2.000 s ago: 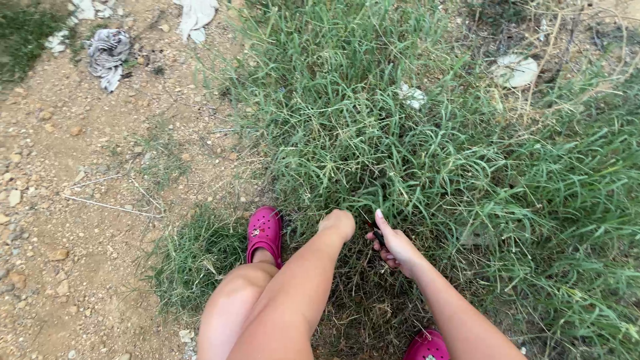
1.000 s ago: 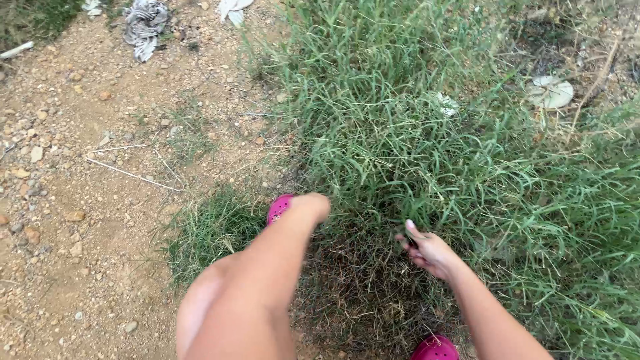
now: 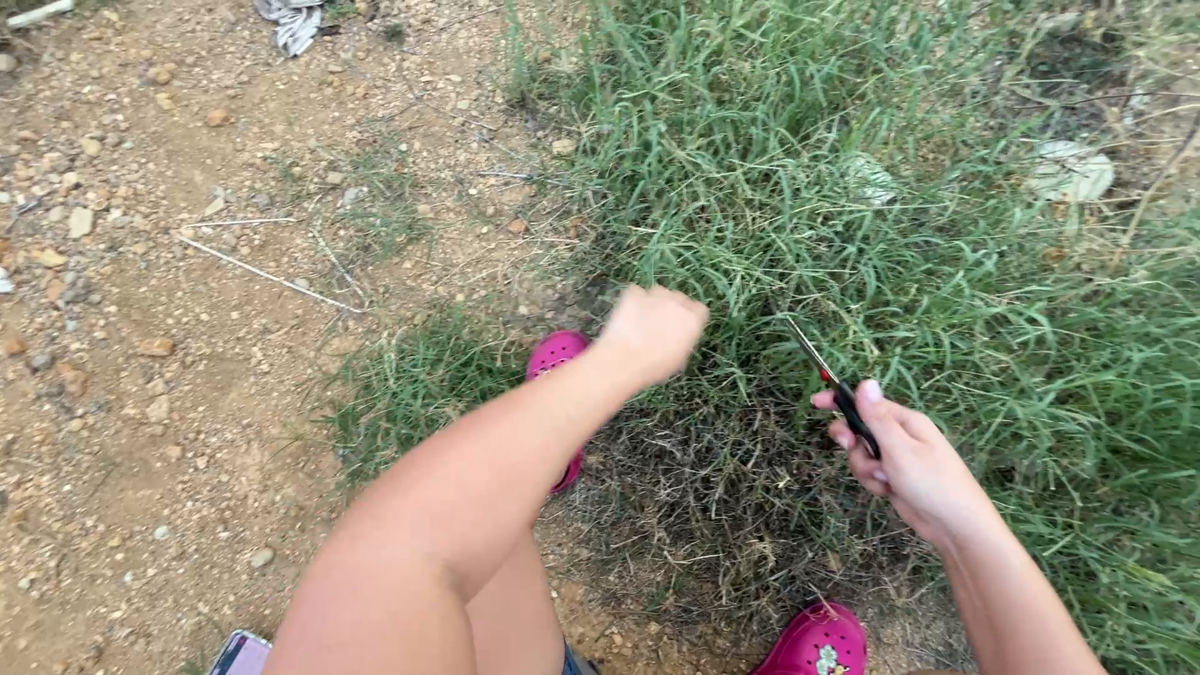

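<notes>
My right hand [image 3: 900,450] grips a pair of scissors [image 3: 851,408] by the black handles, with the slim metal blades pointing up and left into the grass. To its left, my left hand [image 3: 654,333] is closed into a loose fist at the edge of the green grass [image 3: 750,206]. It is blurred, and whether its fingers hold any blades of grass cannot be made out. Below and between the hands lies a patch of short, brown, dry stems [image 3: 712,497].
Pink clogs [image 3: 825,642] are on my feet, on either side of the dry patch. Stony soil [image 3: 187,450] spreads on the left, with a bent pale stalk [image 3: 272,274] and a grey cloth [image 3: 295,23]. A flat pale disc-like thing [image 3: 1072,173] lies at the upper right.
The scissors, mostly hidden in my right hand before, now show their blades. More bare soil and the corner of a flat object have come into view at the lower left.
</notes>
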